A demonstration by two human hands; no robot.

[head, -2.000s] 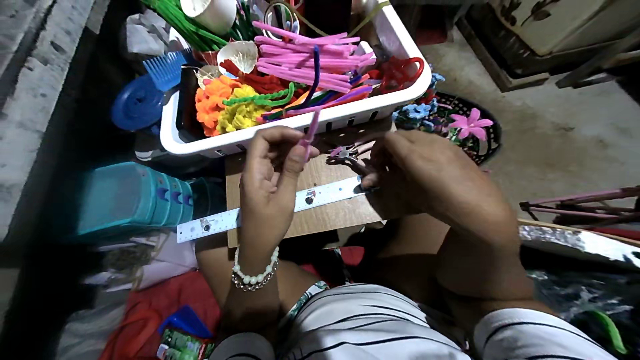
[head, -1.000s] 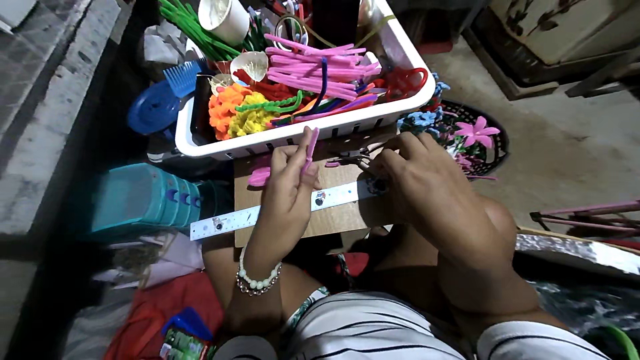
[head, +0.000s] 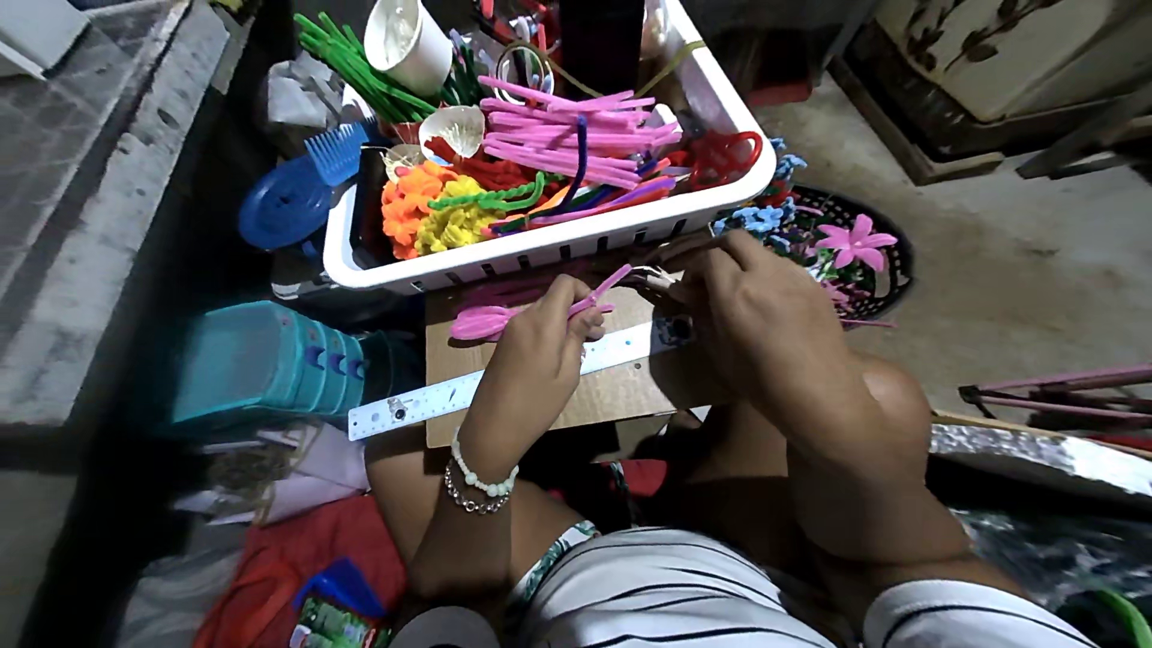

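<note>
My left hand [head: 544, 351] pinches a pink pipe cleaner [head: 601, 290] above a wooden board [head: 621, 396]. Close to the pipe cleaner's upper end are the metal jaws of small pliers [head: 650, 275], whose handles my right hand [head: 751, 310] grips. Beneath both hands a white ruler [head: 450, 396] lies slantwise across the board. Looped pink pipe-cleaner pieces [head: 481, 322] are just left of my left fingers; whether that hand also holds them I cannot tell. My right fingers hide most of the pliers.
A white plastic basket [head: 576, 225] of colored pipe cleaners, a blue comb [head: 337, 153] and red-handled scissors [head: 724, 160] stands beyond the board. Right of it is a black basket [head: 895, 261] with pipe-cleaner flowers. Teal drawers [head: 270, 360] stand at left, a concrete ledge [head: 117, 207] farther left.
The pink piece in my left hand, upright two seconds ago, now slants toward the pliers. The looped pink pieces on the left, not visible two seconds ago, show beside my left hand.
</note>
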